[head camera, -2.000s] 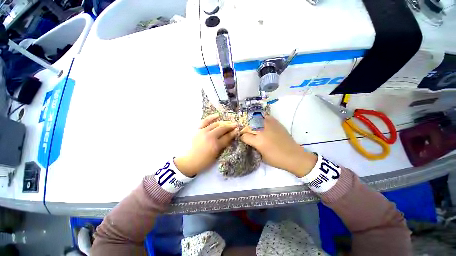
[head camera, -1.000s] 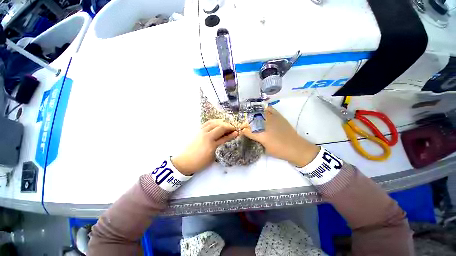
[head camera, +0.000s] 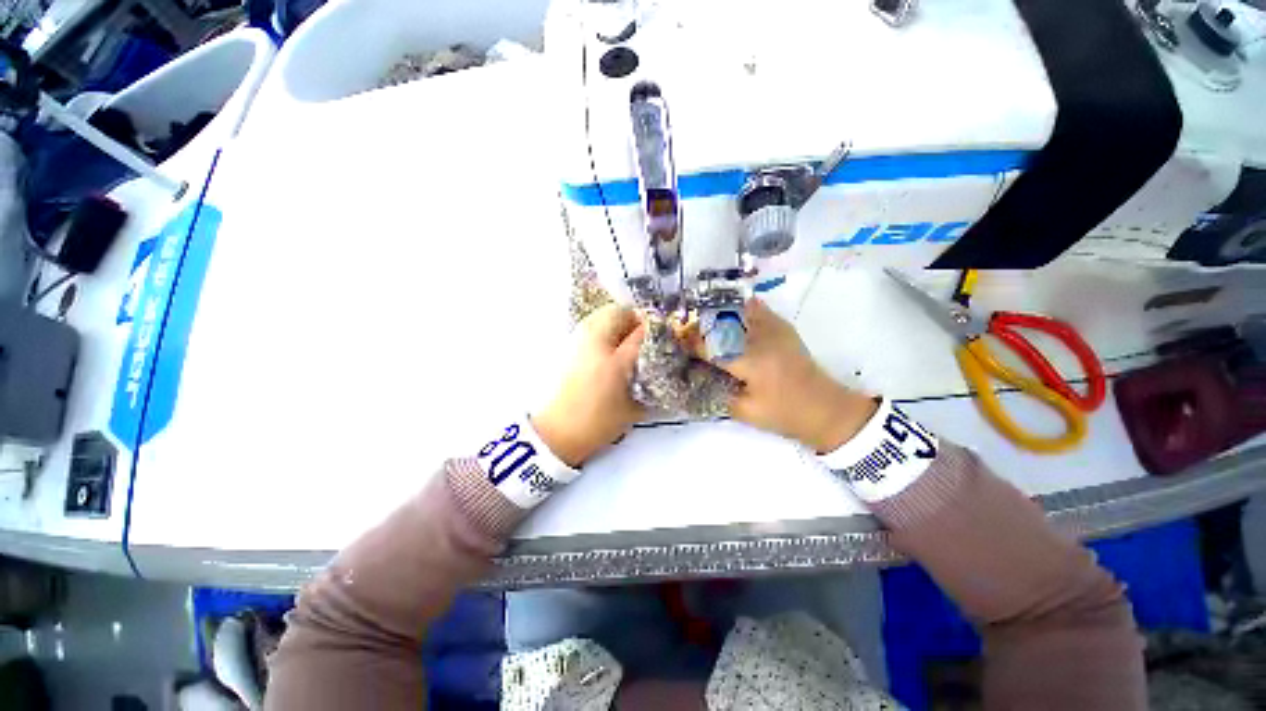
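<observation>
A brown-grey speckled fabric piece (head camera: 673, 378) lies bunched under the needle area of the white sewing machine (head camera: 889, 84), and part of it shows behind my left hand. My left hand (head camera: 597, 382) grips its left side with bent fingers. My right hand (head camera: 789, 378) grips its right side, its fingers partly behind the small bluish guard (head camera: 723, 333). The presser foot and needle tip are hidden by the fabric and my fingers. The tension dial (head camera: 768, 222) is above the guard.
Scissors (head camera: 1020, 372) with orange and red handles lie right of my right hand. A dark red tray or pincushion (head camera: 1180, 403) is at the right table edge. A ruler strip (head camera: 694, 556) runs along the front edge. A white opening (head camera: 313, 56) at the back left holds fabric pieces.
The fabric has moved up towards the needle, and less of it lies in front of my hands. My left hand has shifted right and up, and its fingers have curled in. The view has shifted slightly.
</observation>
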